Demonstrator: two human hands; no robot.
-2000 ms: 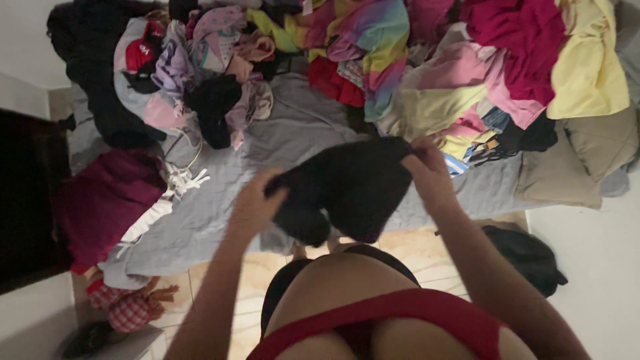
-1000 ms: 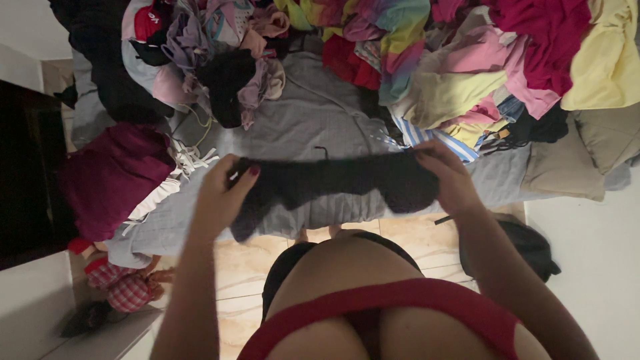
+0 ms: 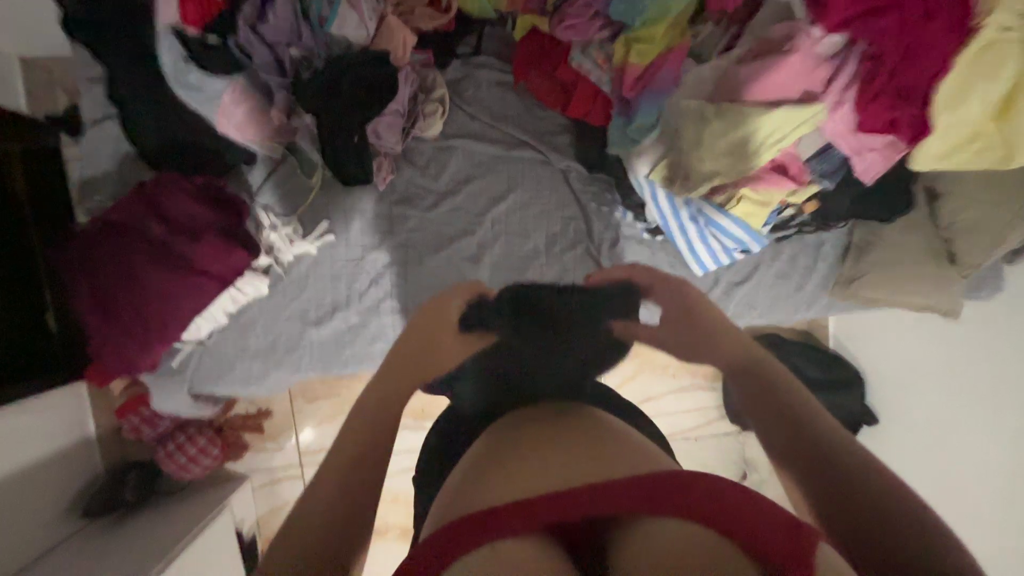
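A black cloth garment (image 3: 552,336) hangs bunched between my two hands, in front of my waist and over the near edge of the bed. My left hand (image 3: 448,336) grips its left side, the fingertips hidden in the dark cloth. On the other side my right hand (image 3: 672,316) pinches the upper right edge between thumb and fingers. Beyond the hands lies a gray bedsheet (image 3: 496,216), wrinkled. The garment is slightly blurred, so its exact kind cannot be told.
Heaped clothes lie along the bed's far side, among them a striped blue-and-white cloth (image 3: 700,228) and a black garment (image 3: 348,104). A maroon cloth (image 3: 164,264) is at left, beige pillows (image 3: 904,256) at right. A black bag (image 3: 800,384) and a checkered doll (image 3: 188,448) are lower down.
Both hands have come closer together; the black garment, stretched wide between them one second ago, is now bunched and narrower.
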